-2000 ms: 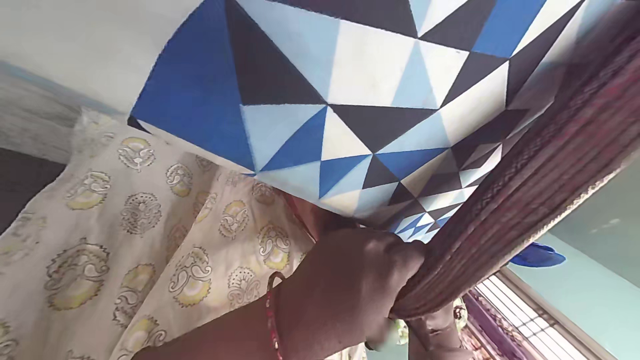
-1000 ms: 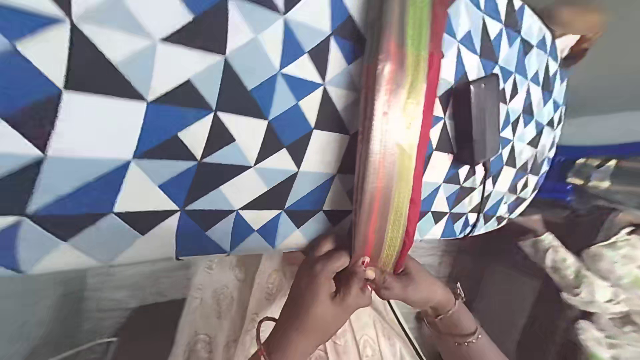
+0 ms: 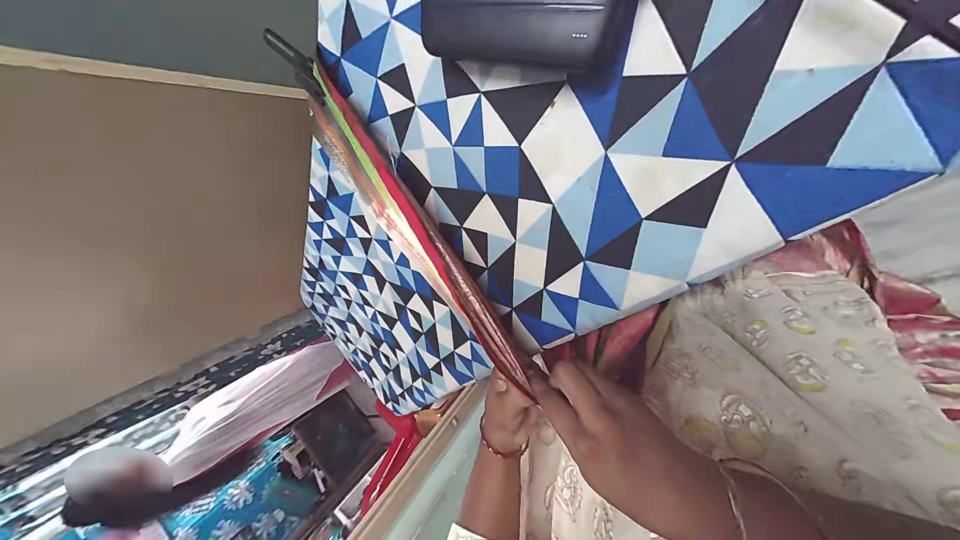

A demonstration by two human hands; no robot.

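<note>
A long folded cloth, with red, green and shiny orange-silver layers, stands on edge in a narrow band across a surface covered in blue, white and black triangles. My left hand pinches its near lower end from the left side. From the right, the fingers of my right hand close on the same end, touching or nearly touching the left. The fingertips are partly hidden by the folds. At the cloth's far end a dark slender object sticks out; what it is cannot be told.
A black power bank lies on the patterned surface near the top. Cream printed fabric and pinkish-red fabric hang at the near edge. At lower left are a person, blurred, and teal floral fabric. A brown panel fills the left.
The view has turned and shifted strongly. Both hands keep hold of the cloth's near end. The black power bank, seen one second ago, is now larger in view and to the right of the cloth's far part.
</note>
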